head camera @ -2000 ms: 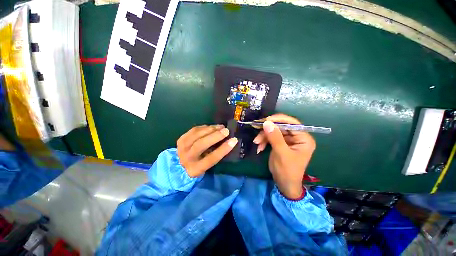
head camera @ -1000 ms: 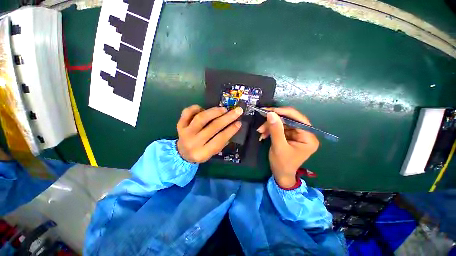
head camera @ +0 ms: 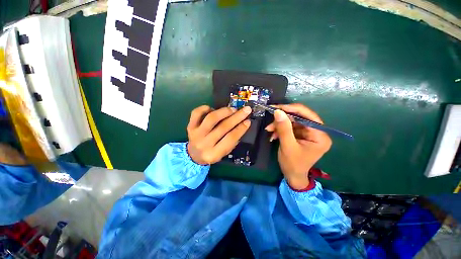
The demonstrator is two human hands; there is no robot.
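An opened phone assembly lies on a black foam pad on the green mat. Its mainboard shows silvery, blue and orange parts at the upper end. My left hand rests over the phone's left side, fingertips at the board's lower edge and on the dark area below it. My right hand grips tweezers, their tip at the board's lower right beside my left fingertips. A black piece seems to lie along the phone's middle, partly under my left fingers; its exact outline is unclear.
A white liner sheet with a row of black stepped stickers lies at upper left. Farther left are a curled white sheet stack and amber tape. A white pad is at the right edge, black trays below the bench.
Over two seconds both hands moved up the phone, from the middle strip to the board's lower edge. In the last second they stayed there; the whole view shifted slightly.
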